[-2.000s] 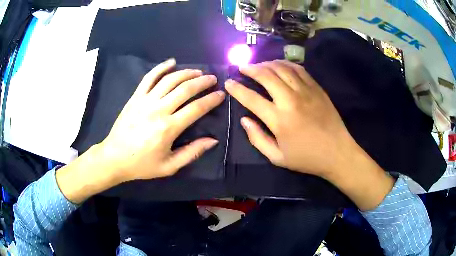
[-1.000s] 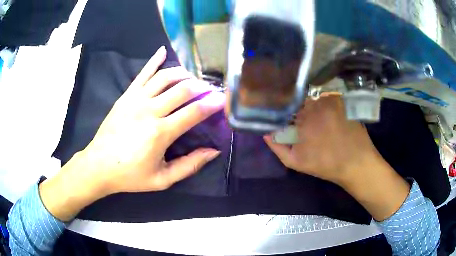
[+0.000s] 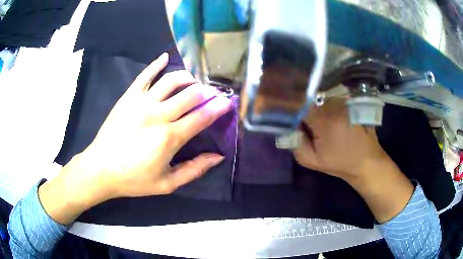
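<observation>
A large dark garment panel (image 3: 167, 211) lies under the sewing machine head (image 3: 218, 55). A smaller dark pocket piece (image 3: 264, 169) lies on it, with a thin pale line (image 3: 235, 157) running front to back at its left edge. My left hand (image 3: 147, 136) lies flat on the cloth left of this line, fingers apart, fingertips near the pink-violet light. My right hand (image 3: 340, 141) is on the cloth at the right, its fingers mostly hidden behind the machine head. The needle and presser foot are hidden too.
The white table edge with a ruler scale (image 3: 309, 227) runs along the front. White material (image 3: 40, 111) lies at the left, with dark cloth (image 3: 30, 23) at the back left. The machine head fills the upper middle and right, close over my hands.
The view has moved closer, so the machine head now covers the needle area and most of my right fingers. Since one second ago, my right hand's thumb has drawn in; my left hand has barely moved.
</observation>
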